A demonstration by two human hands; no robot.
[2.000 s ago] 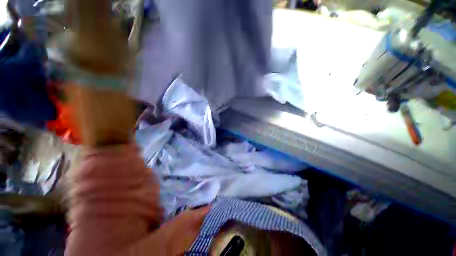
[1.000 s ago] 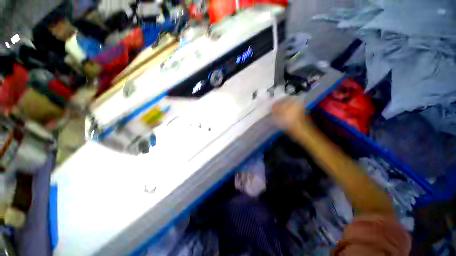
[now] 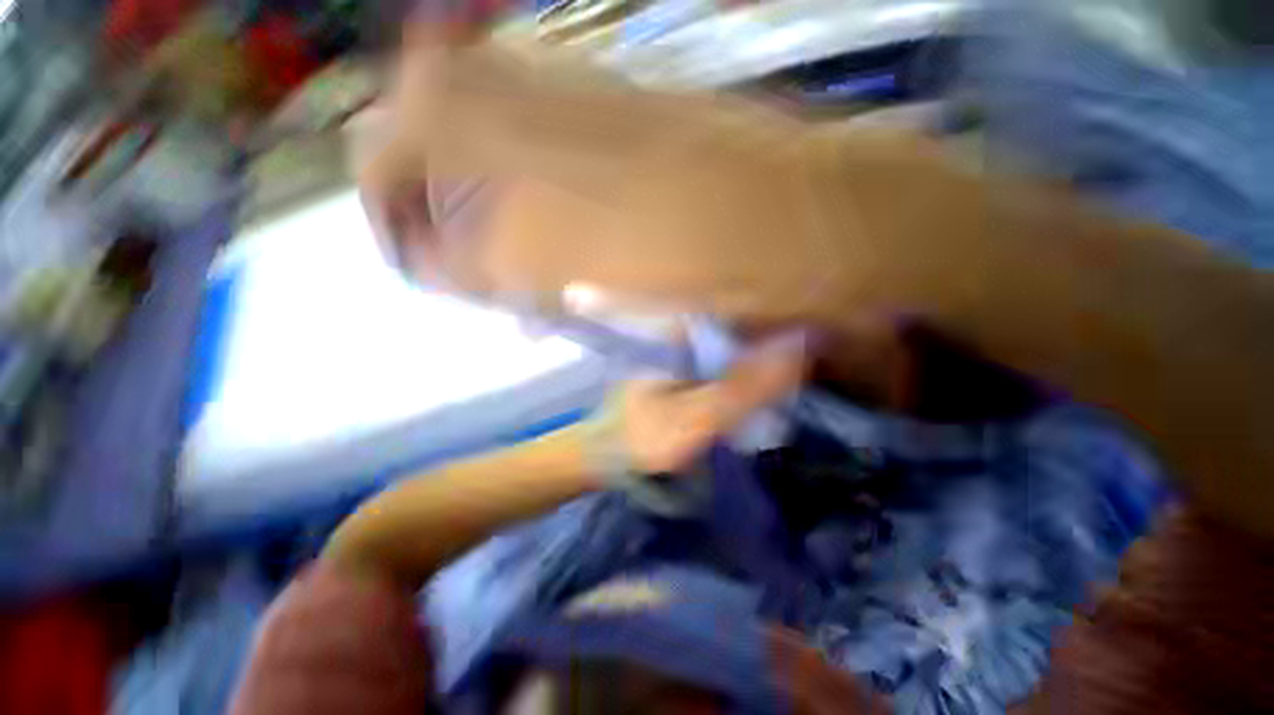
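My left hand (image 3: 678,416) is at the middle, pinching light blue cloth (image 3: 720,349) that shows at its fingertips. My right hand (image 3: 559,210) is large, close to the camera and strongly blurred, above and left of my left hand. Its fingers are curled, and whether it holds anything cannot be told. A heap of light blue cloth (image 3: 908,601) lies below my hands, over the lap area.
The white sewing table (image 3: 349,363) with a blue edge is at the left, partly hidden by my right hand. A red thing (image 3: 56,657) is at the lower left. More blue cloth (image 3: 1146,140) is at the upper right. Mixed coloured items lie at the upper left.
My right hand has moved from the table edge up close to the camera. My left hand has come into view with cloth. The view has shifted, and the sewing machine is now largely hidden.
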